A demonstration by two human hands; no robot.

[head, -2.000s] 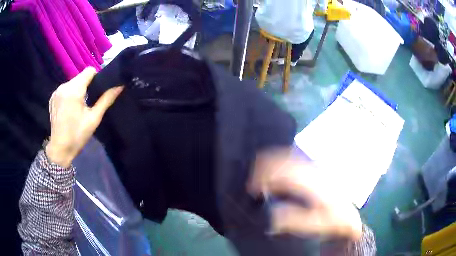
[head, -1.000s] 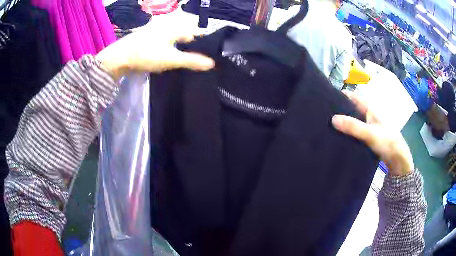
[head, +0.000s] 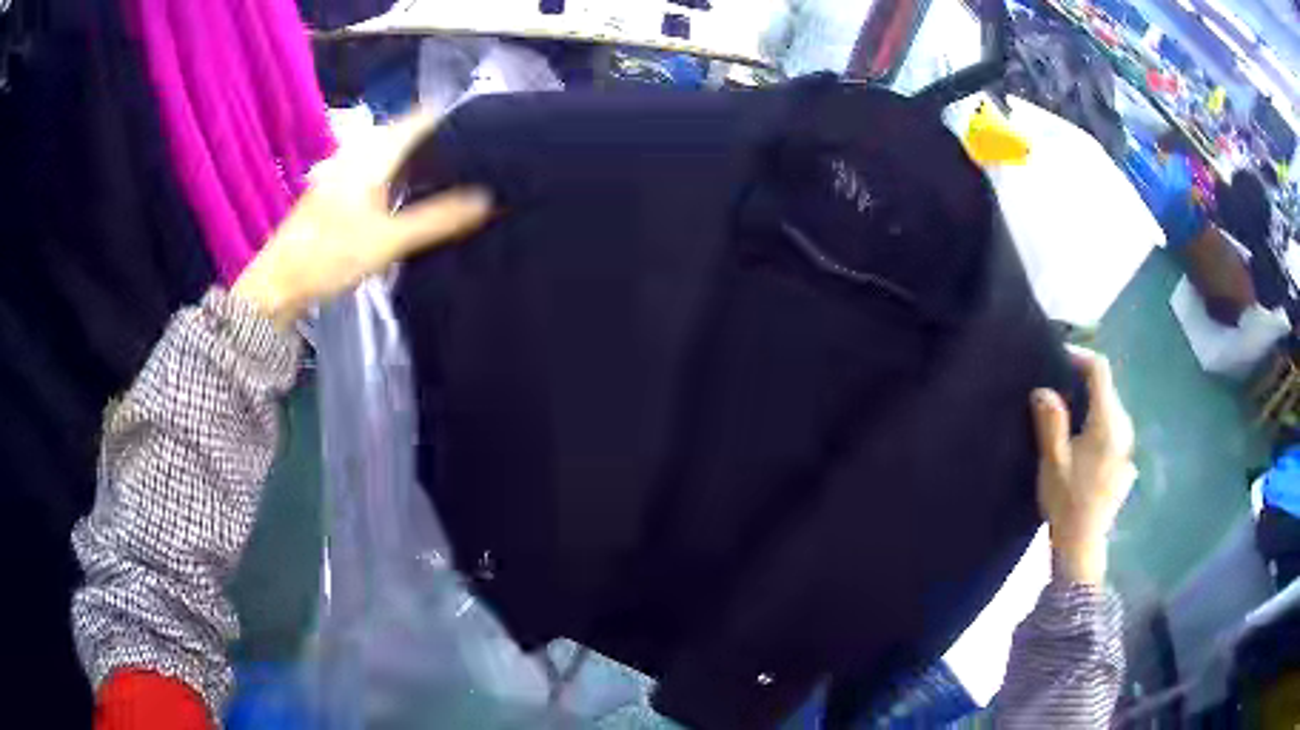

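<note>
A black jacket [head: 599,357] fills the middle of the view, with its front towards me and a pale label inside the back collar. A black hanger hook [head: 970,83] sticks up above the collar, tilted right. My left hand [head: 349,221] grips the jacket's shoulder at the left, thumb in front. My right hand [head: 1086,449] grips the other shoulder edge at the right. A clear garment bag [head: 364,471] hangs behind the jacket's left side.
Magenta garments [head: 235,121] and dark garments [head: 71,357] hang at the left. A worktable [head: 570,24] stands behind. A large white bin [head: 1076,214] and a smaller white box [head: 1223,325] stand on the green floor at the right.
The jacket has turned and spread wider, and its collar and hook have moved right. My left hand has moved to the left shoulder's outer edge. My right hand has moved slightly lower.
</note>
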